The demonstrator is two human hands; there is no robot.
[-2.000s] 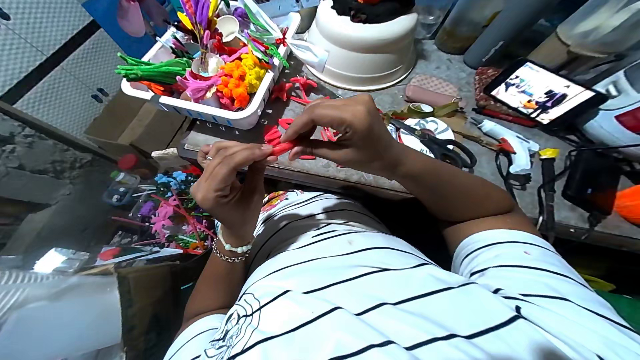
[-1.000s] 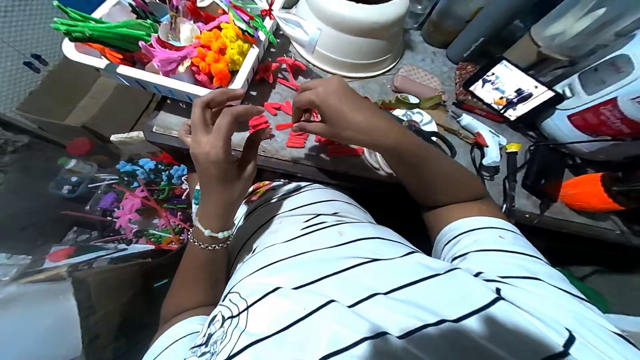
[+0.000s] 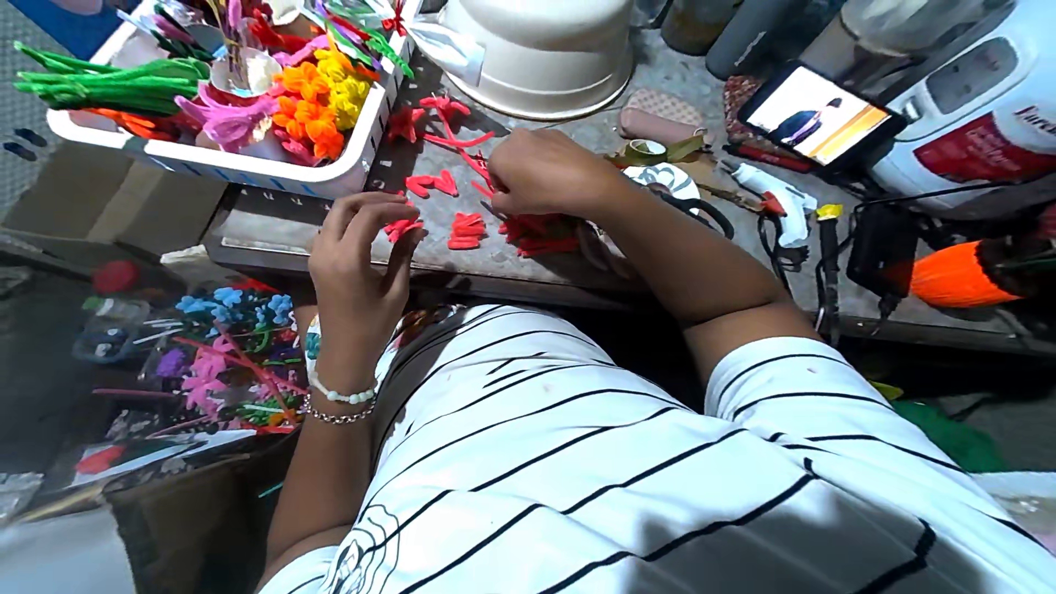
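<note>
My left hand (image 3: 363,256) is over the table's front edge, its fingers curled at a small pile of red pipe-cleaner pieces (image 3: 404,224); whether it grips any is not clear. My right hand (image 3: 540,173) reaches down among red pipe-cleaner stems (image 3: 458,140), and its fingertips are partly hidden. Between the hands lies a small stack of red folded pieces (image 3: 467,231). Bent red pieces (image 3: 431,183) rest just behind it. A larger heap of red pieces (image 3: 540,235) sits under my right wrist. Red flower shapes (image 3: 406,124) lie beside the basket.
A white plastic basket (image 3: 363,165) of pipe-cleaner flowers and stems stands back left. Behind are an upturned cream pot (image 3: 536,58) and a lit phone (image 3: 821,115). Scissors (image 3: 709,210) and a white glue gun (image 3: 775,198) lie right. A box (image 3: 206,470) stands lower left.
Two seconds ago both hands met around a red piece; they are now apart, the left at the small pile, the right farther right and back among the stems.
</note>
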